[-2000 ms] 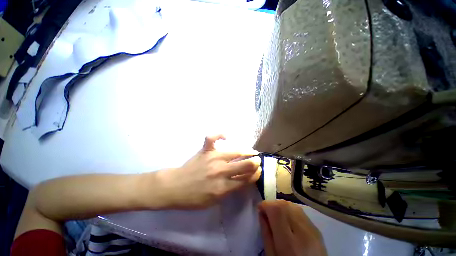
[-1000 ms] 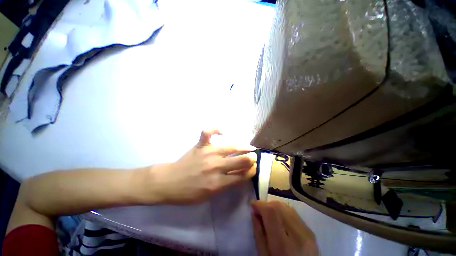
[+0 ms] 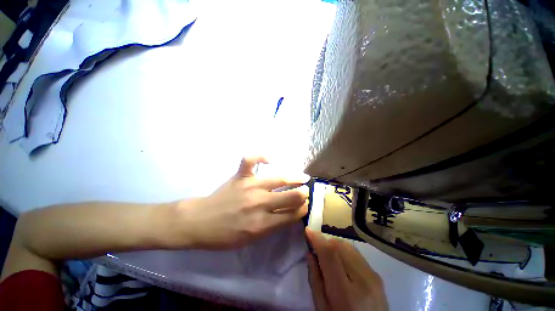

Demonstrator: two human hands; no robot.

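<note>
A white fabric piece [image 3: 274, 252] lies on the table under my left hand, with a dark strip [image 3: 310, 203] along its right edge. My left hand [image 3: 252, 203] lies flat on the fabric, fingertips beside the machine head's lower corner. My right hand [image 3: 344, 270] pinches the near end of the strip and fabric edge. A narrow white band [image 3: 317, 208] shows between the dark strip and the needle plate [image 3: 336, 212]. The beige sewing machine head [image 3: 408, 91] fills the right side and hides the needle and presser foot.
White pieces with dark wavy edges [image 3: 45, 118] lie at the left on the white table [image 3: 152, 133]. A small dark scrap [image 3: 279, 106] lies beyond my left hand. A curved beige bar [image 3: 420, 267] borders the machine's front. Black-and-white striped fabric [image 3: 115, 288] shows below the table edge.
The view has shifted, so the pieces at left sit nearer the rim. The small dark scrap has come into view. My right hand is closer to the machine head, and less strip shows between my hands.
</note>
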